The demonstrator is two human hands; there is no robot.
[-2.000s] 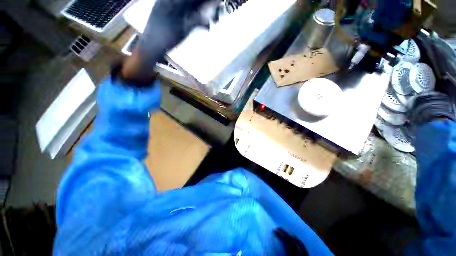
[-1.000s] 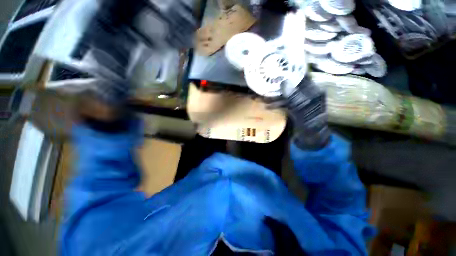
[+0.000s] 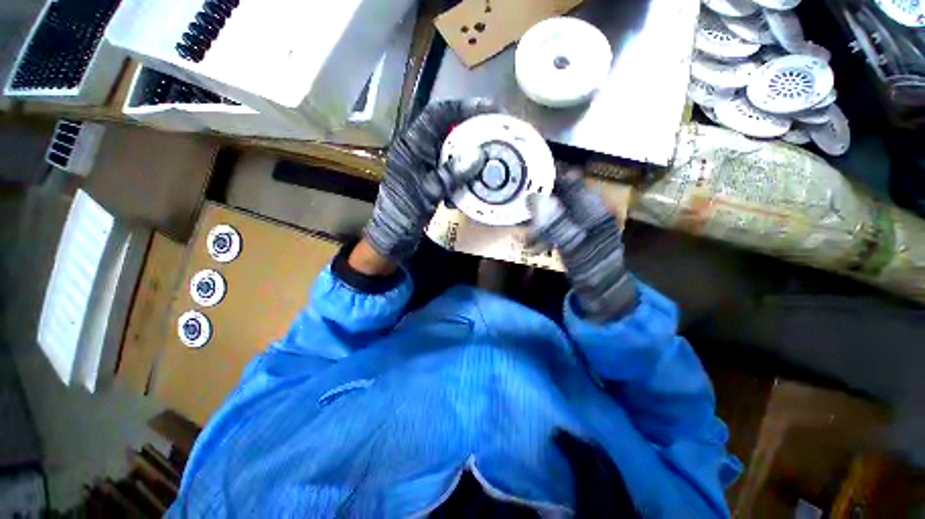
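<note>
A white disc housing (image 3: 522, 201) with a dark ring and grey-blue hub in its centre is held up in front of the machine's front edge. My left hand (image 3: 426, 180), in a grey mottled glove, grips its left side, with a fingertip by the hub. My right hand (image 3: 586, 238), gloved too, holds its lower right edge. Behind it, a round white seat (image 3: 563, 61) with a small centre hole sits on the silver machine top (image 3: 649, 76). A cardboard flap (image 3: 477, 238) sticks out below, partly hidden by the hands and disc.
White trays (image 3: 274, 51) with black parts stand upper left. Three finished disc units (image 3: 208, 288) lie on the brown carton (image 3: 259, 264) at left. Loose white perforated covers (image 3: 789, 83) are heaped upper right. A plastic-wrapped roll (image 3: 771, 198) lies along the front edge. A cardboard scrap (image 3: 482, 28) lies on the machine.
My left hand has come from the trays to the disc. My right hand took a perforated disc from the right; a disc with a centre part is now between both hands.
</note>
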